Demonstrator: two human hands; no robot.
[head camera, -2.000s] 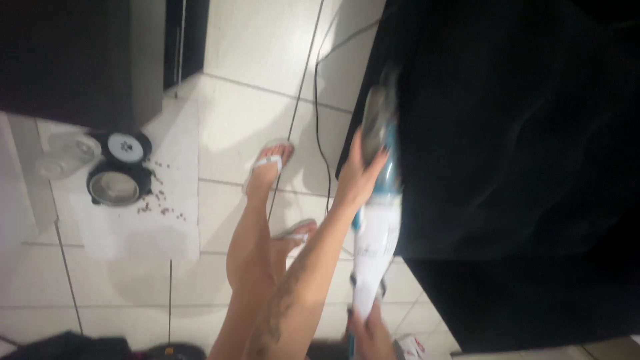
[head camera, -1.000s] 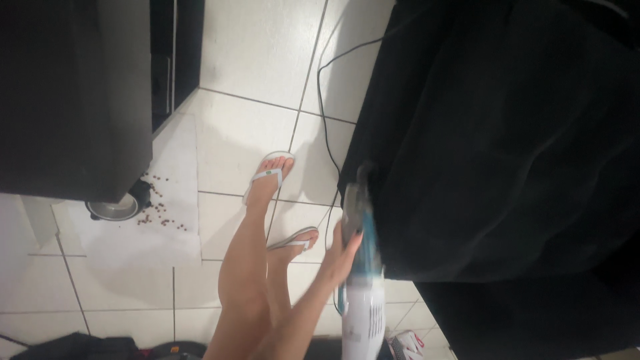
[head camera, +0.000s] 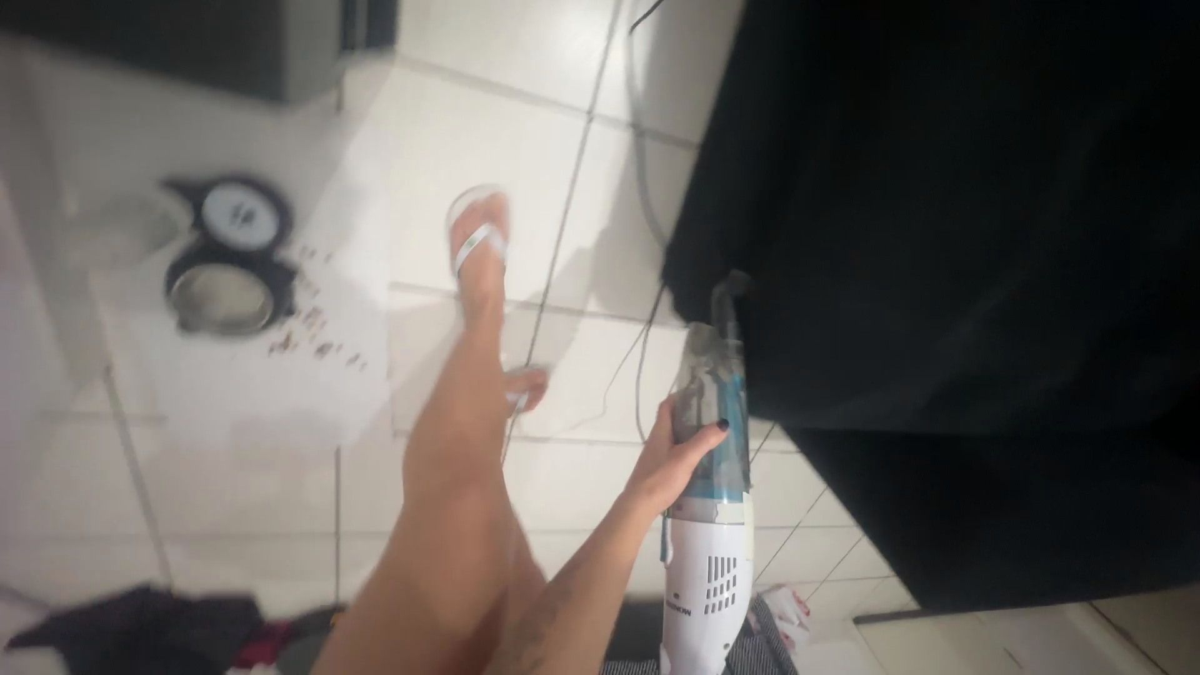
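Note:
My left hand (head camera: 677, 459) is wrapped around the clear and teal dust cup of a white handheld vacuum cleaner (head camera: 708, 572), with the thumb across its top. The vacuum lies lengthwise, its clear nozzle (head camera: 727, 309) up at the edge of a large piece of furniture with a black fabric cover (head camera: 919, 234). Whether the nozzle touches the fabric cannot be told. The rear end of the vacuum runs out of the bottom of the view, and my right hand is not in view.
My feet in white flip-flops (head camera: 481, 239) stand on a white tiled floor, beside a thin cord (head camera: 642, 178). At left, a dark double pet bowl (head camera: 222, 298) sits on a white mat (head camera: 347, 403) with scattered kibble (head camera: 314, 323). Dark cloth (head camera: 141, 623) lies at lower left.
My right hand, seen at the rear of the vacuum two seconds ago, is out of view. One foot has moved forward relative to the other. The view has shifted, showing both pet bowls again.

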